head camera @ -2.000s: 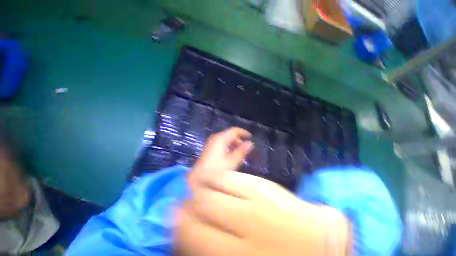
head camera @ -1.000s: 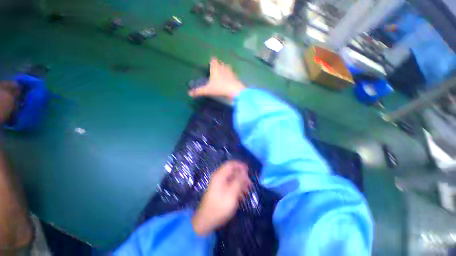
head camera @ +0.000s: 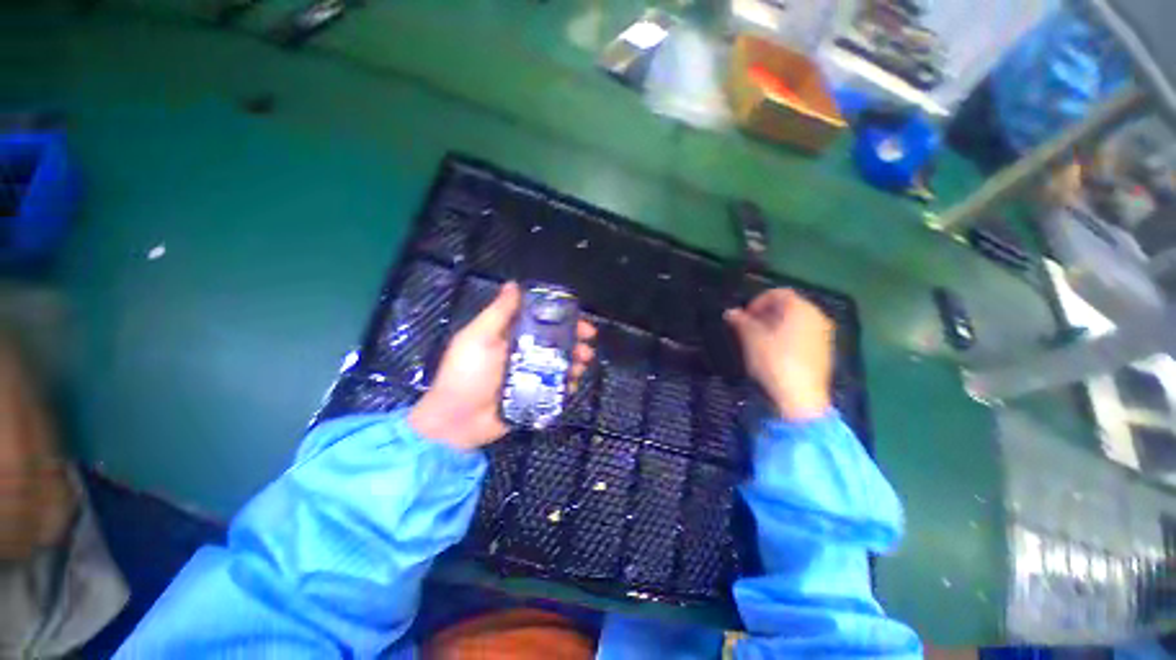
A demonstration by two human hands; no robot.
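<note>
My left hand point(head camera: 471, 374) holds a part-assembled phone body point(head camera: 539, 355) upright over the left-middle of the black tray, its silvery-blue circuitry facing up. The thumb is on its left edge and fingertips show at its right edge. My right hand point(head camera: 789, 351) is over the tray's right part, palm down with fingers curled. Something dark lies at its fingertips, but I cannot tell it from the dark tray. The black blister tray point(head camera: 645, 516) lies on the green surface, with rectangular textured pockets.
A closed handset point(head camera: 748, 235) lies at the tray's far edge, another point(head camera: 954, 319) to its right. A carton point(head camera: 783, 93) and a blue container point(head camera: 894, 147) stand beyond. A blue bin point(head camera: 36, 196) and a person's arm point(head camera: 32, 451) are at left. Clear trays point(head camera: 1083, 574) are at right.
My right hand has drawn back from the green surface beyond the tray to the tray's right part. The phone body now shows in my left hand, which has moved up and left.
</note>
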